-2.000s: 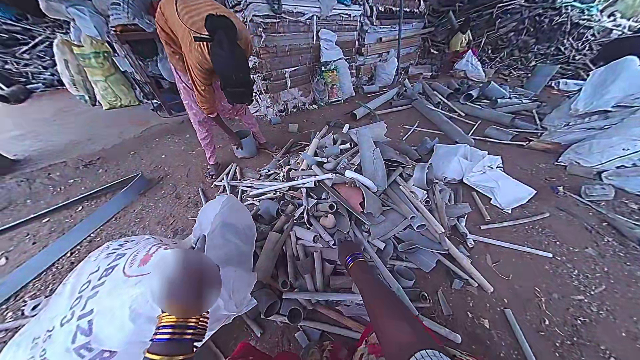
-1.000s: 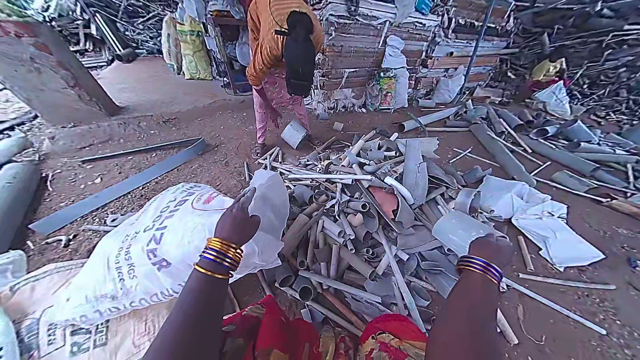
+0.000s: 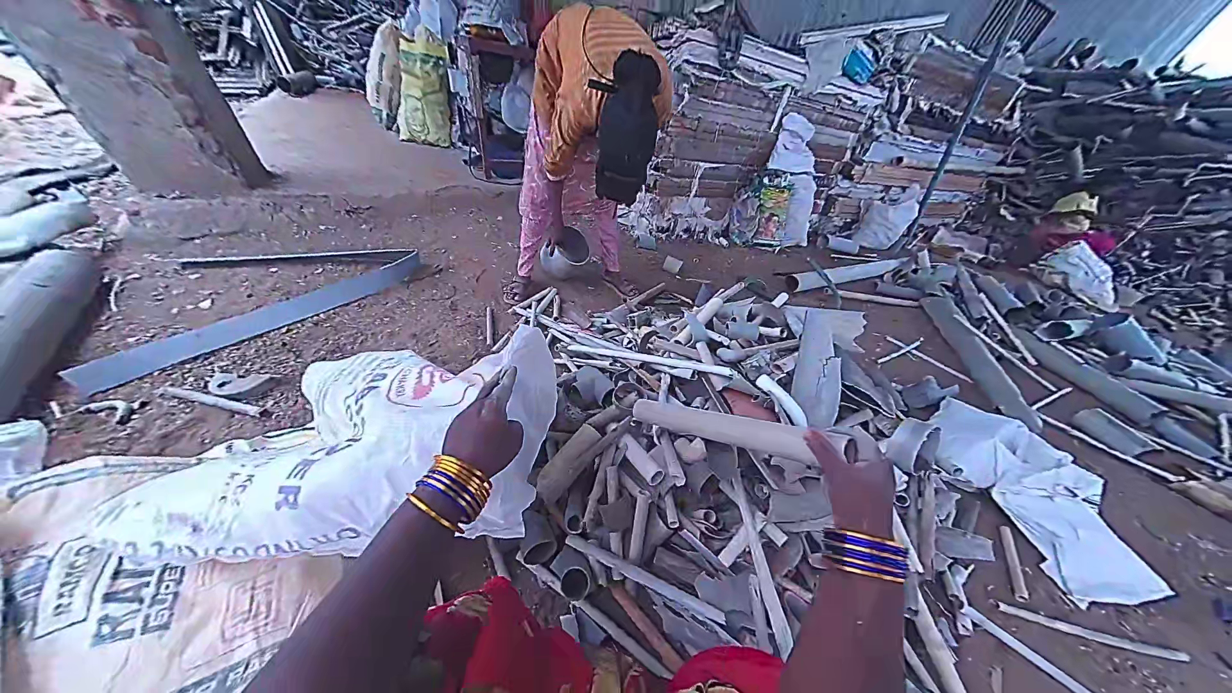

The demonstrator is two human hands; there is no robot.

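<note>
My left hand, with gold and blue bangles, grips the mouth of a white woven plastic sack that lies at the left and bears writing. My right hand is closed around the right end of a grey plastic pipe piece, which points left across the heap toward the sack's mouth. Beneath it spreads a heap of scrap plastic pipes, grey and white, with broken and curled pieces among them. The inside of the sack is hidden from view.
A bent-over person holds a grey round vessel or pipe piece behind the heap. A long flat grey strip lies at the left, a white sack at the right. Another person is far right, near stacked scrap.
The wide translucent piece in my right hand one second ago is no longer there; that hand now holds a long grey pipe over the heap. My left hand remains on the sack's mouth.
</note>
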